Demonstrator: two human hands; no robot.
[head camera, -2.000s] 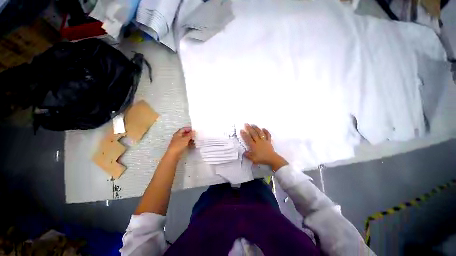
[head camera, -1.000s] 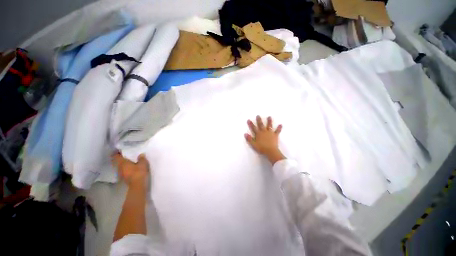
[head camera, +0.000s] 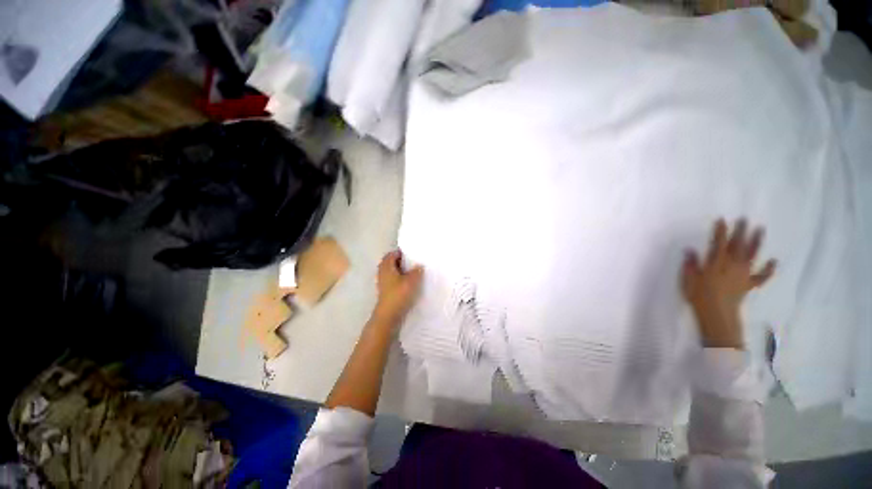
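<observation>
A stack of white cut panels (head camera: 593, 181) lies spread over the table, with fine layered edges and fanned folds at its near side. My left hand (head camera: 395, 287) is at the stack's left edge, thumb and fingers pinching the edge; the fingertips are partly hidden. My right hand (head camera: 725, 285) lies on top of the panels towards the right, fingers spread and holding nothing. A grey piece (head camera: 478, 53) shows at the stack's far left corner.
A crumpled black plastic bag (head camera: 239, 196) lies left of the stack. Brown card templates (head camera: 322, 271) and a small white tag (head camera: 288, 272) lie nearer. White and blue rolls (head camera: 368, 62) are at the back. A pile of tan cloth (head camera: 105, 430) is at lower left.
My left hand has moved from the far left corner down to the near left edge. My right hand has moved right across the panels. The view has tipped back towards the near edge.
</observation>
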